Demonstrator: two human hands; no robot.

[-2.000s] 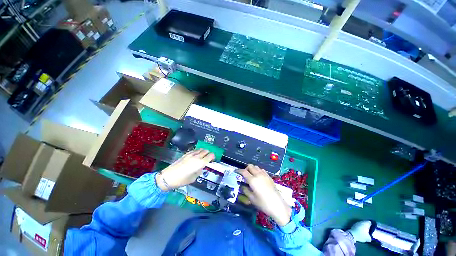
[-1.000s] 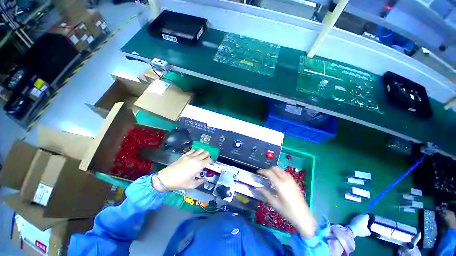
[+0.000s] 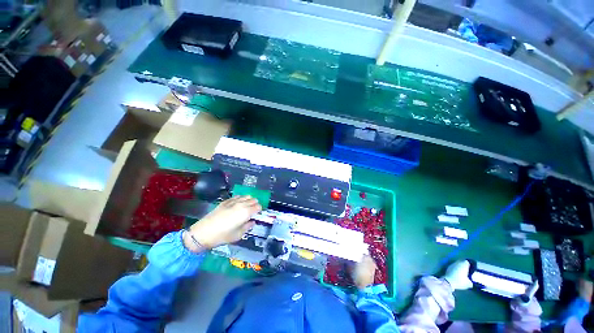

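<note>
The lead cutting machine (image 3: 283,185) stands in front of me, with a black panel, pale top and red button. My left hand (image 3: 225,221) rests at the left end of the feed rail (image 3: 325,238), by the green guard (image 3: 253,194); its fingertips are close together, and what they hold is hidden. My right hand (image 3: 363,270) is low at the rail's right end, over the green parts tray (image 3: 391,227) of red components (image 3: 365,224). It is blurred and partly hidden, so its grip is unclear. A dark knob (image 3: 277,246) sits mid-rail.
An open carton (image 3: 112,192) of red components stands left, with the discharge chute (image 3: 189,208) pointing into it. A blue bin (image 3: 374,149) stands behind, under the raised green shelf (image 3: 352,97). At right, another person's gloved hand (image 3: 459,275) holds a white-and-grey module (image 3: 501,281).
My right hand has moved right and down, from the rail to the parts tray. My left hand stays by the green guard. The whole view has shifted somewhat.
</note>
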